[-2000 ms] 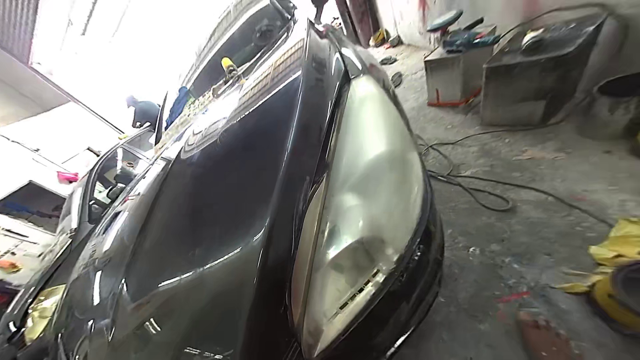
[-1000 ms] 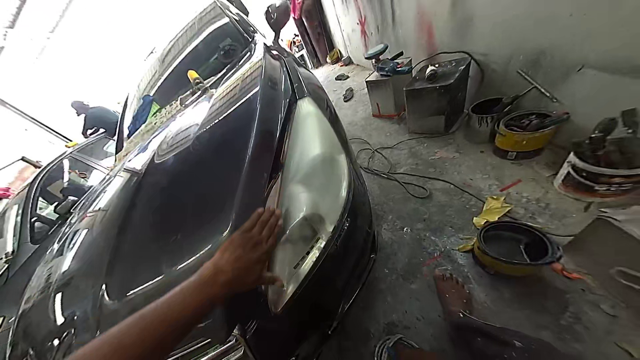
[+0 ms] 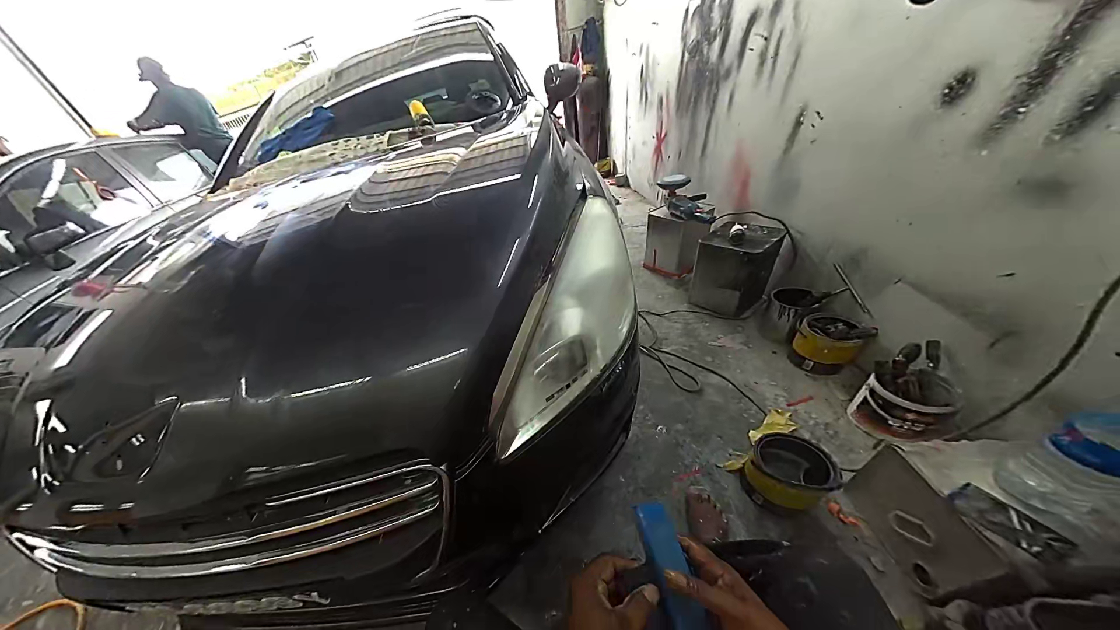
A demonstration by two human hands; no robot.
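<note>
Low in the view, my left hand (image 3: 612,595) grips a small dark piece, perhaps sandpaper, against the left side of a blue block (image 3: 662,556). My right hand (image 3: 722,586) holds the same blue block from its right side, with the fingertips on its face. Both hands are just in front of the black car's front corner, touching no part of the car. Above them is the hazy headlight (image 3: 573,324), next to the glossy black hood (image 3: 350,289). The chrome-edged grille (image 3: 262,525) lies at lower left.
A yellow tub (image 3: 790,472) stands on the floor by my bare foot (image 3: 705,516). Along the wall are metal boxes (image 3: 738,267), a tool-filled yellow bucket (image 3: 827,343) and a white bucket (image 3: 906,402). A cable (image 3: 669,359) lies beside the car. A person (image 3: 179,109) stands beyond a second car.
My left hand, on the headlight's lower edge one second ago, is off it and low in front. The blue block and both hands on it have come into view. The view has shifted to show the grille.
</note>
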